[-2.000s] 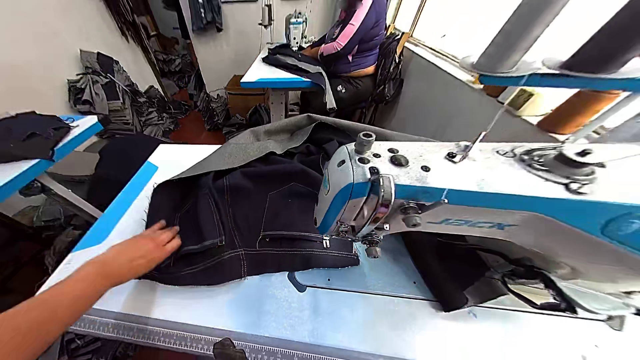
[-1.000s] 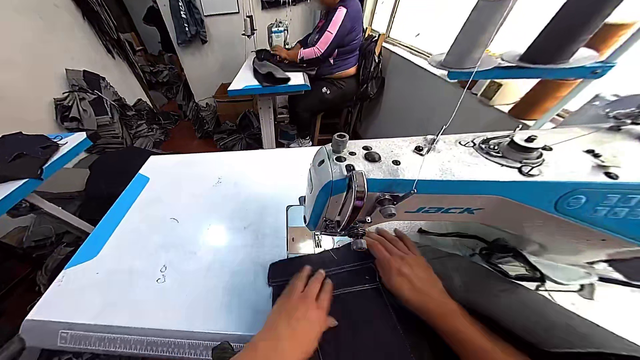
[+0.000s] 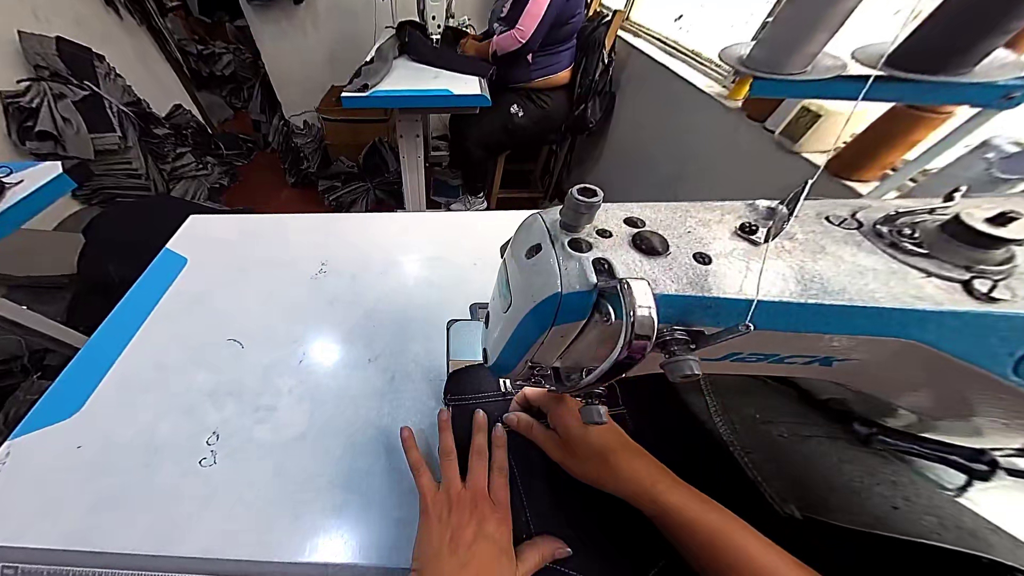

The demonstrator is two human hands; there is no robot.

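A dark denim garment with pale stitching lies under the head of a Jack sewing machine and runs off to the right beneath its arm. My left hand rests on the garment's left edge with fingers spread, some of them over the white table. Close to the needle area, my right hand presses on the cloth, thumb and index finger near each other by the stitched edge. The needle and presser foot are mostly hidden behind the machine head and the right hand.
The white worktable has a blue edge strip. Thread cones stand on a rack at upper right. A co-worker sits at another sewing table behind. Piled fabric lies at upper left, and a metal ruler runs along the front edge.
Two seconds ago the garment lay spread left of the machine under my left hand. It now extends beneath and right of the machine head. Since one second ago, my right hand has moved left, nearer the stitched edge.
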